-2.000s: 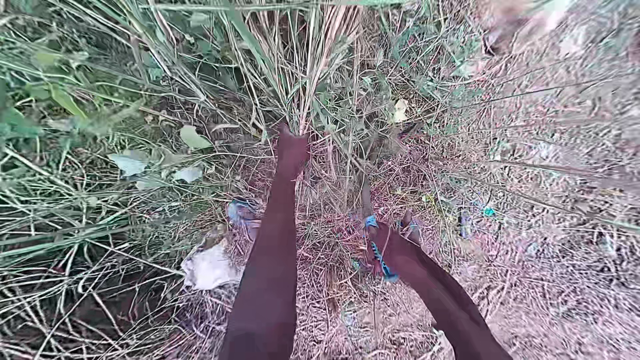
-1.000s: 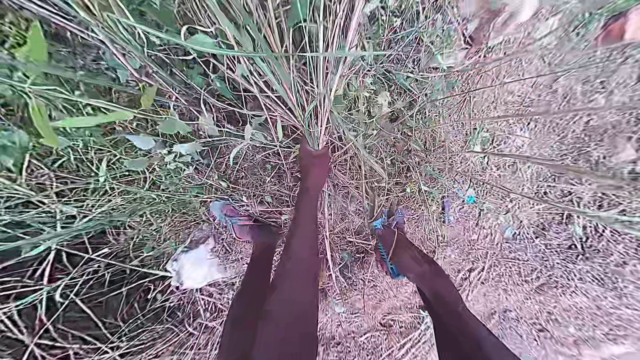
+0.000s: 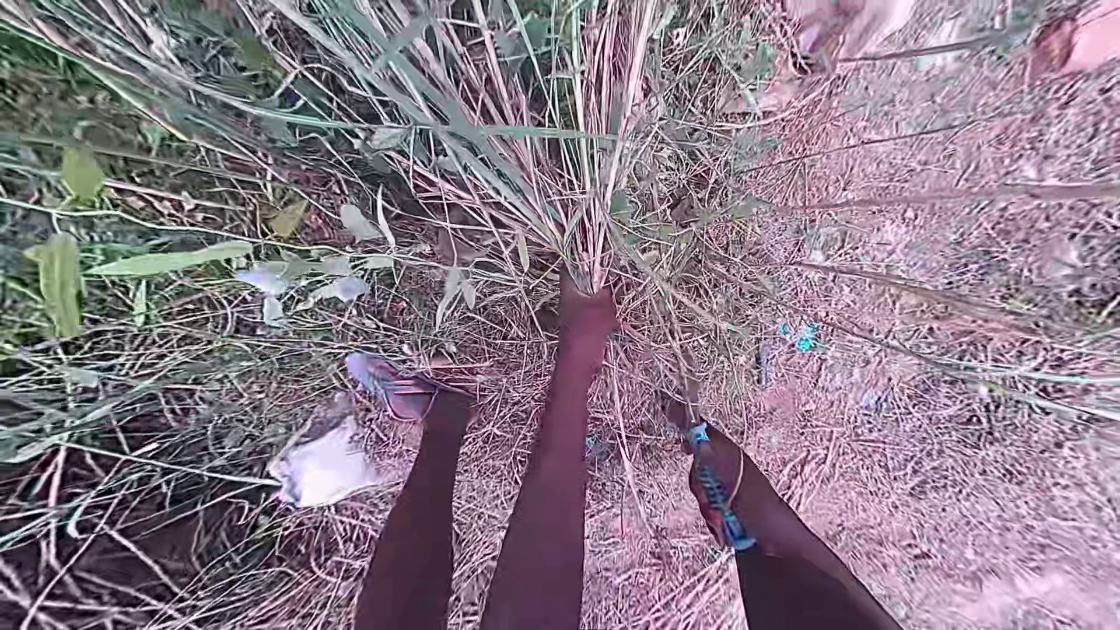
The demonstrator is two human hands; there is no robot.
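Observation:
My left hand (image 3: 588,306) is closed around the base of a tall clump of grass stems (image 3: 599,201), low over the ground near the middle of the view. The stems fan upward and to the left from it. Lower right, my right hand (image 3: 731,481) grips a tool by its handle, wrapped in blue (image 3: 719,494). A thin, greyish part seems to extend up from the handle into the dry grass; its end is hidden among stalks, so its exact shape is unclear. The right hand is apart from the left.
My foot in a shoe (image 3: 394,387) stands left of the left forearm. Near it lies a crumpled whitish scrap (image 3: 325,468). Leafy weeds (image 3: 171,260) and tangled stalks cover the left side. Dry straw litters the ground (image 3: 910,490) at right. Blurred pale shapes show at upper right.
The left hand stays on grass stems throughout. The shod foot and lower leg, largely hidden behind the left arm two seconds ago, now show beside it. The view has shifted.

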